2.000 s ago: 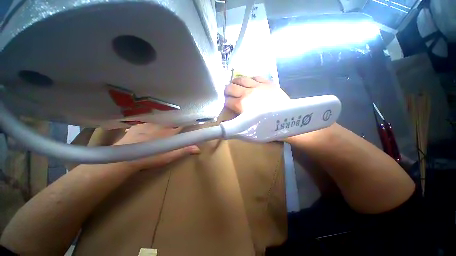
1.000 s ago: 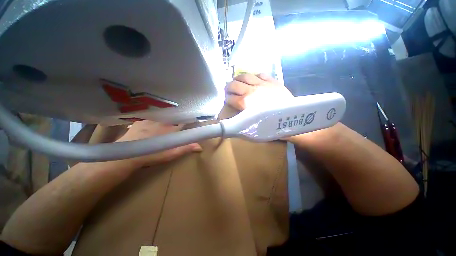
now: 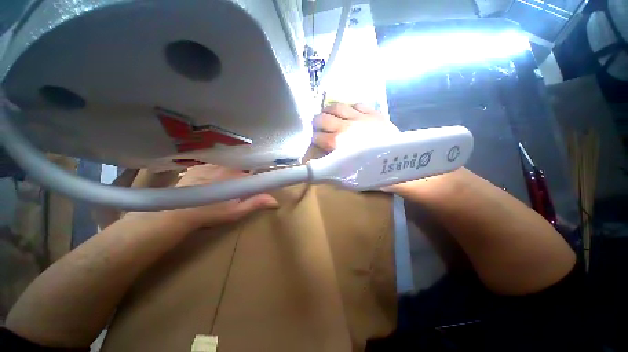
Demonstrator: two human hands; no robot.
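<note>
A tan-brown bag body (image 3: pixel 275 275) lies in front of me, running under the sewing machine head, with a small pale-yellow label (image 3: pixel 204 342) near its lower edge. My left hand (image 3: pixel 220 199) rests on the bag at the left, partly hidden by the machine head and the lamp cable; its thumb shows. My right hand (image 3: pixel 348 130) is by the needle area (image 3: pixel 315 65), fingers bent on the work and washed out by light. The lamp covers part of it. Whether either hand grips the bag is hard to tell.
The white machine head (image 3: pixel 138 62) fills the upper left. The white LED lamp (image 3: pixel 406 159) hangs over my right wrist on a thick cable. Dark red snips (image 3: pixel 537 192) lie at the right, beside hanging thin brown strips (image 3: pixel 584 179). Brown material (image 3: pixel 58 227) is at the far left.
The view has shifted slightly, and the machine head sits a little differently in the picture. My hands and the bag stay almost in place.
</note>
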